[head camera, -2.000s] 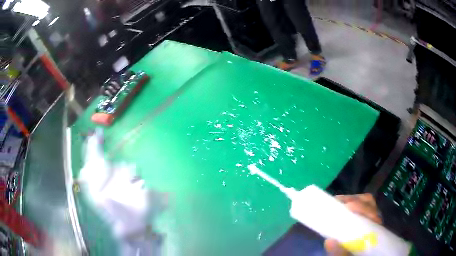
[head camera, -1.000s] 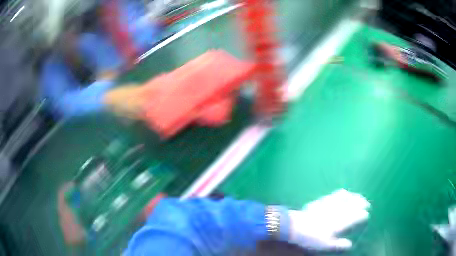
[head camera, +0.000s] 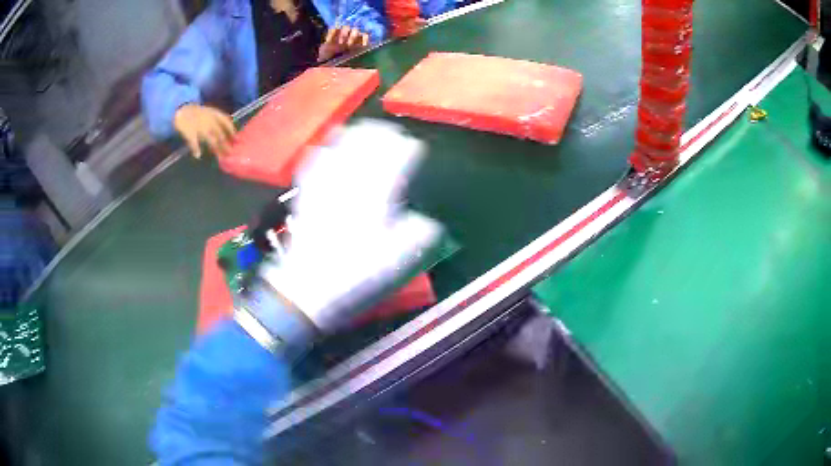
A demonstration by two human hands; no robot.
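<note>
My left hand [head camera: 355,218], in a white glove with a blue sleeve and a watch band at the wrist, is blurred over a green circuit board [head camera: 241,259] on the conveyor. The hand hides most of the board. A blue part and dark parts show at the board's left end. A red-pink foam pad [head camera: 215,289] shows under the board, and its far edge shows right of the wrist. Whether my fingers grip the board is not clear. My right hand is out of the picture.
Two more foam pads [head camera: 483,96] [head camera: 305,123] lie on the curved conveyor [head camera: 118,319]. A person's bare hand [head camera: 206,129] is at the left pad. A red-wrapped post [head camera: 663,86] stands at the rail. The green-topped bench [head camera: 702,300] is at right. A green board [head camera: 20,346] lies far left.
The view has swung left from the bench to the conveyor. My left hand has moved from over the bench to over the board. My right hand and the white dispenser, seen earliest, are out of view.
</note>
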